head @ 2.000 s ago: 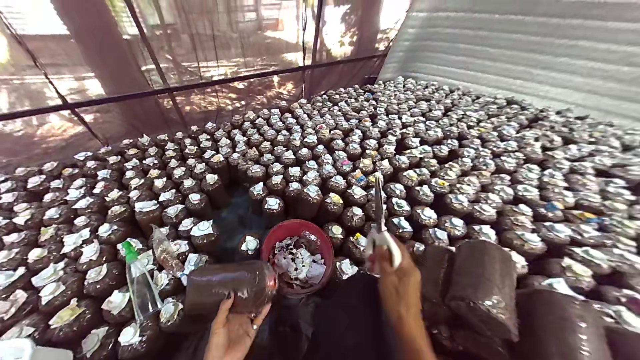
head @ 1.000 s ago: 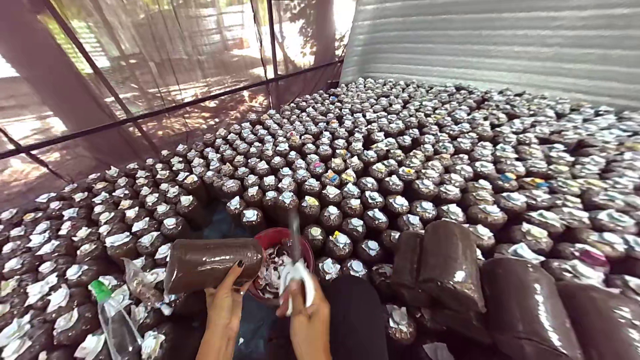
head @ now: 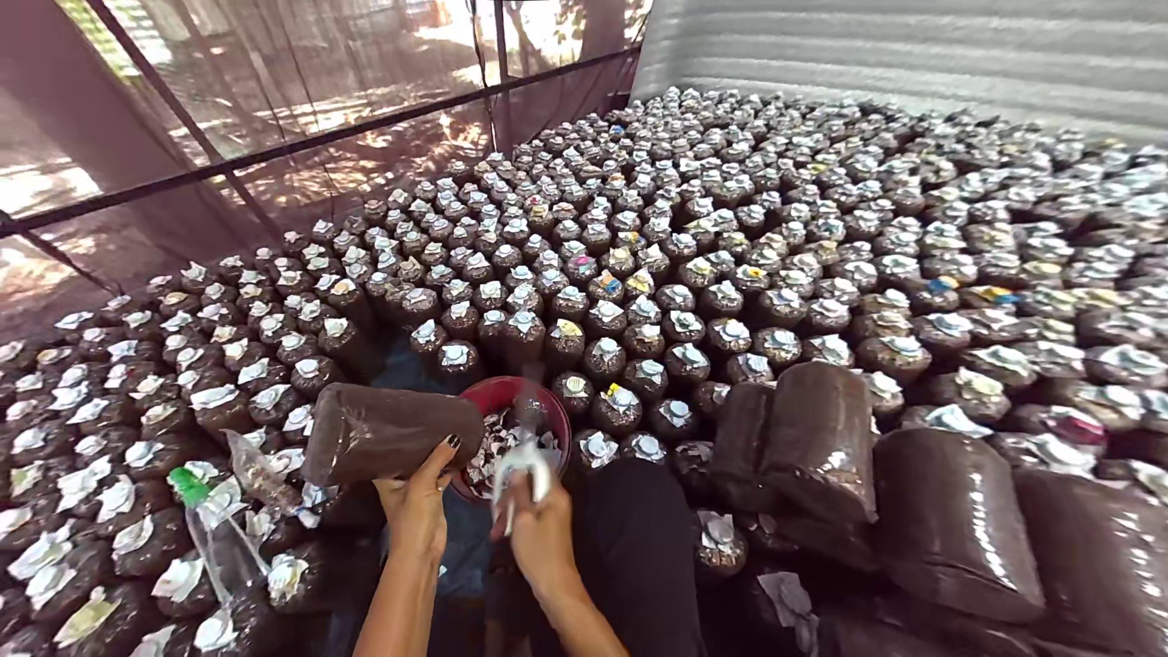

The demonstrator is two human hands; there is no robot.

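Observation:
My left hand (head: 418, 497) holds a plastic bag packed with brown substrate (head: 392, 433), which lies on its side with one end at the rim of a red bucket (head: 558, 415). Scraps of whitish paper or plastic (head: 493, 447) lie in the bucket. My right hand (head: 538, 529) grips a tool by its white handle (head: 525, 470), over the bucket's near edge. Its blade is blurred and points away from me; it looks like scissors, but whether the blades are apart cannot be told.
Rows of upright filled bags with paper-plugged tops (head: 602, 315) surround me. At the right, several filled bags (head: 954, 520) lie on their sides. A clear bottle with a green cap (head: 214, 538) stands at the left. Mesh netting (head: 365, 173) and a pale ribbed sheet (head: 894, 55) form the edges.
The tool in my right hand, upright to the right of the bucket two seconds ago, is now over it. The bag remains in my left hand. The view has turned somewhat right.

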